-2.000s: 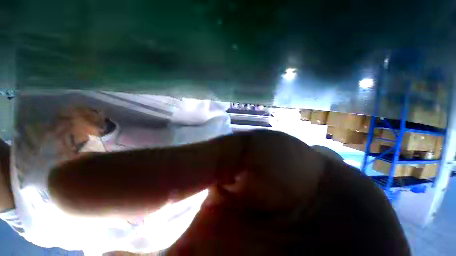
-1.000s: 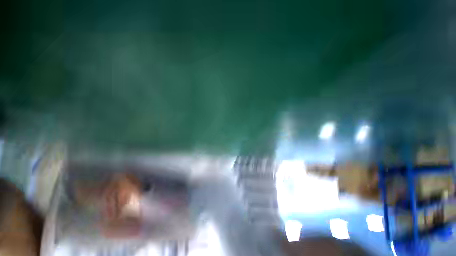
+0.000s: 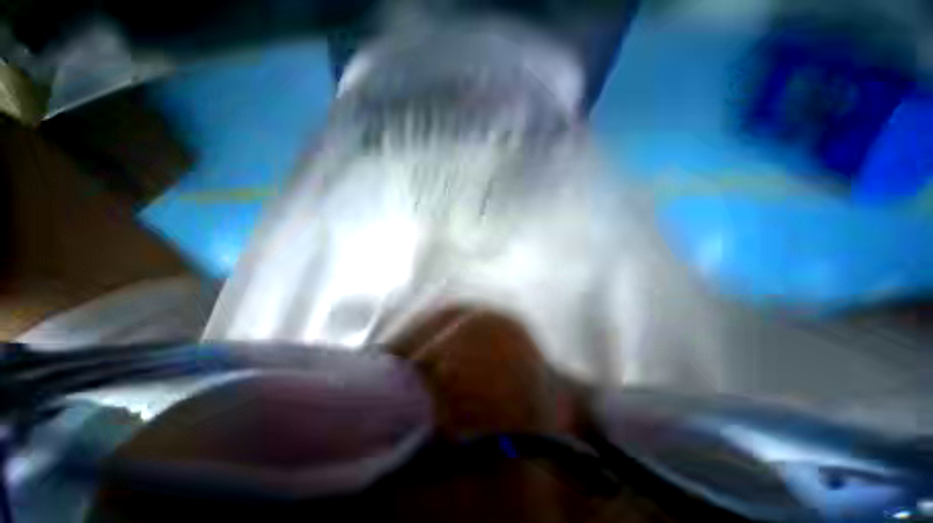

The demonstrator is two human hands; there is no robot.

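The view is blurred and very close to a person, seemingly the wearer, seen upside down. A pair of glasses crosses the bottom of the picture. White clothing fills the middle. I cannot make out my left hand or my right hand, and no held object shows.
A blue floor with a faint yellow line lies on both sides. Dark blue objects stand at the upper right, too blurred to name. A brown shape at the left may be a carton or an arm.
The large hand close to the lens two seconds ago is gone. The dark-green surface, ceiling lights and blue racks have left the view. Glasses, white clothing and blue floor now show.
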